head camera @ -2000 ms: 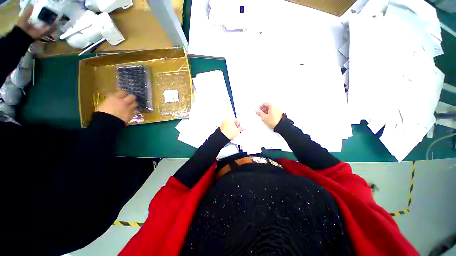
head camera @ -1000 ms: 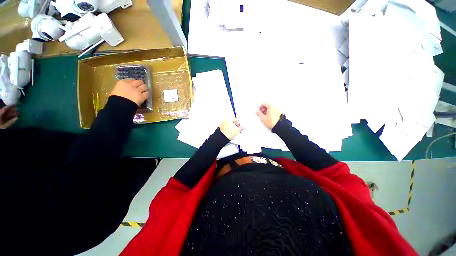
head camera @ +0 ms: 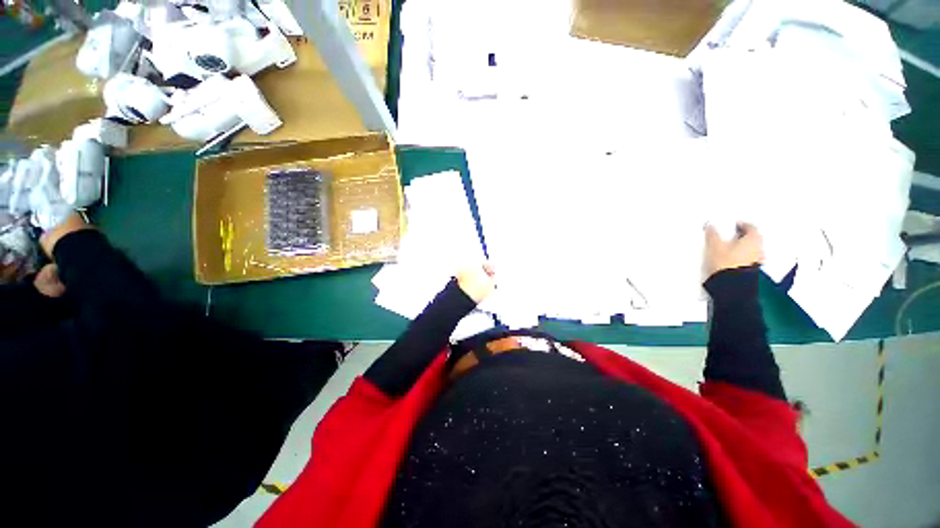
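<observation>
Flat white box blanks lie in front of me, overexposed, so their edges blur together. My left hand is low at the near left edge of the blanks, with its fingers drawn together; whether it holds anything is lost in the glare. My right hand is out to the right, over the border between the blanks and the fanned white stack. Its fingers are bent down on the white sheets; I cannot tell if it grips one. Smaller white sheets lie left of the blanks.
A shallow cardboard tray at left holds a dark gridded block, a white square and yellow sticks. White cameras lie piled behind it. A person in black stands at left. A brown carton is at the back.
My right hand has moved from near my left hand far to the right. The neighbour's hand has left the tray and is at the cameras on the far left. The view has shifted slightly.
</observation>
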